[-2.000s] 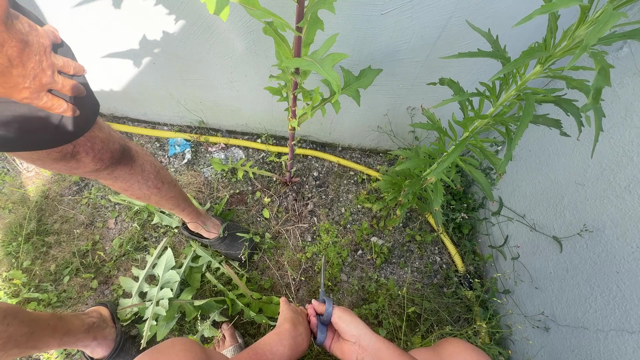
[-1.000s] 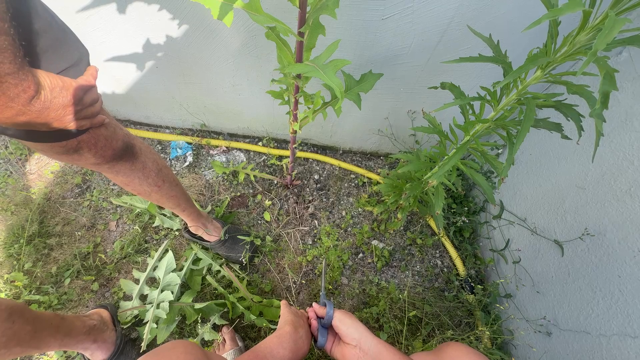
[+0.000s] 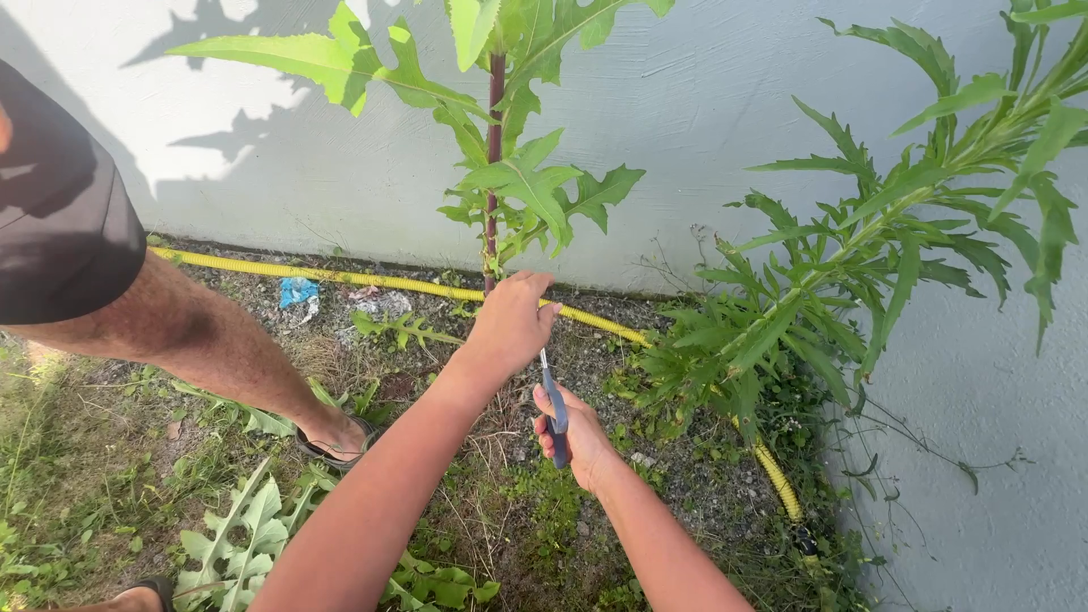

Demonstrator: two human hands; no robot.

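My right hand [image 3: 574, 433] is closed around the blue-grey handles of a pair of scissors [image 3: 557, 412], whose metal blades point up toward my left hand. My left hand [image 3: 512, 319] reaches to the lower part of a tall plant's purple stem [image 3: 495, 127], in front of the yellow hose; its fingers are bent, and whether they grip the stem or a leaf is hidden. Lobed green leaves [image 3: 531, 187] grow from the stem just above that hand. The blade tips are partly covered by my left hand.
A yellow corrugated hose [image 3: 382, 280] runs along the foot of a grey wall [image 3: 680, 110]. A leafy plant [image 3: 850, 246] leans at right. Another person's leg [image 3: 221, 340] stands at left. Cut leaves [image 3: 242, 544] lie at lower left, and blue litter [image 3: 297, 291] lies near the hose.
Both my hands have moved up and forward from the bottom of the view, the left to the purple stem, the right with the scissors. The other person's hand has mostly left the view.
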